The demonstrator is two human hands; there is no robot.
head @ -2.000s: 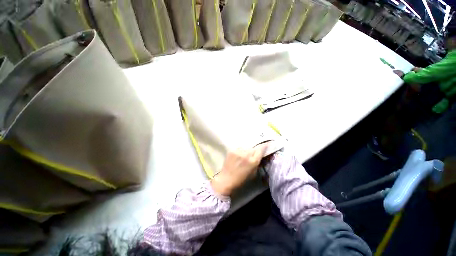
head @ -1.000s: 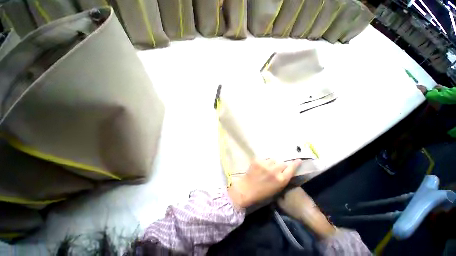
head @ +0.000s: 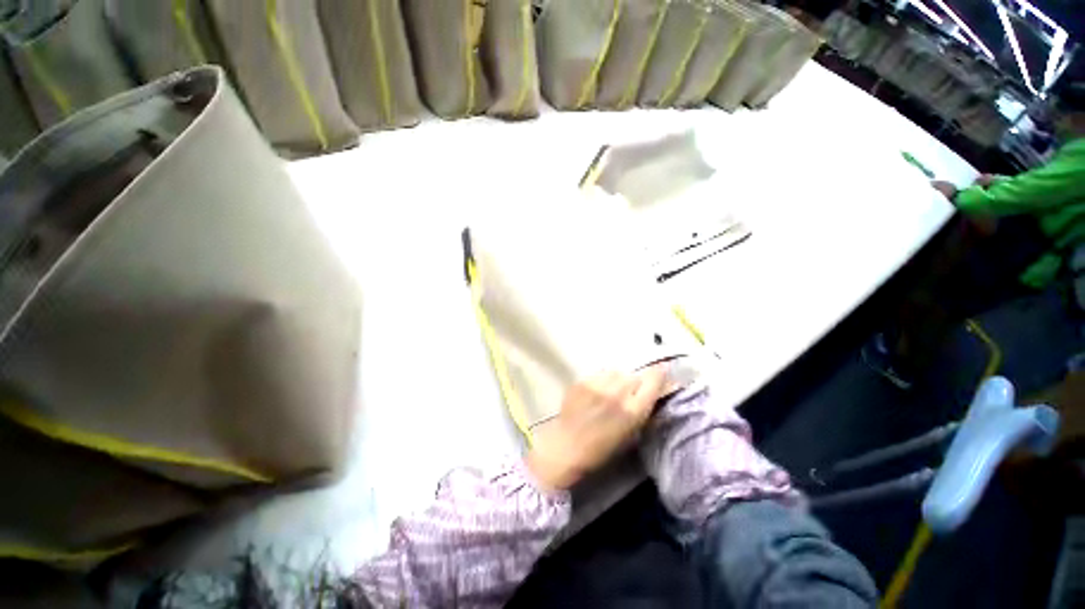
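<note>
A taupe bag body [head: 524, 345] with yellow seam edging lies flat on the white table in front of me, much of it washed out by glare. My left hand [head: 595, 425] is at its mouth edge near the table's front, fingers bent over the rim. My right arm reaches in beside it in a striped sleeve [head: 714, 446]. My right hand is hidden at the bag mouth, behind the rim and my left hand. A dark snap shows near the rim. A second bag body [head: 654, 173] lies flat just beyond.
A large upright bag [head: 226, 286] stands close at left. A row of upright bags [head: 440, 60] lines the far table edge [head: 880, 179]. A person in green [head: 1029, 190] is at far right, near a thin green item [head: 917, 164]. A pale blue steamer holder [head: 982, 458] stands beside the table.
My right hand, seen below the table edge one second ago, has moved up to the bag mouth and is now hidden. My left hand stays near the rim. The view has shifted.
</note>
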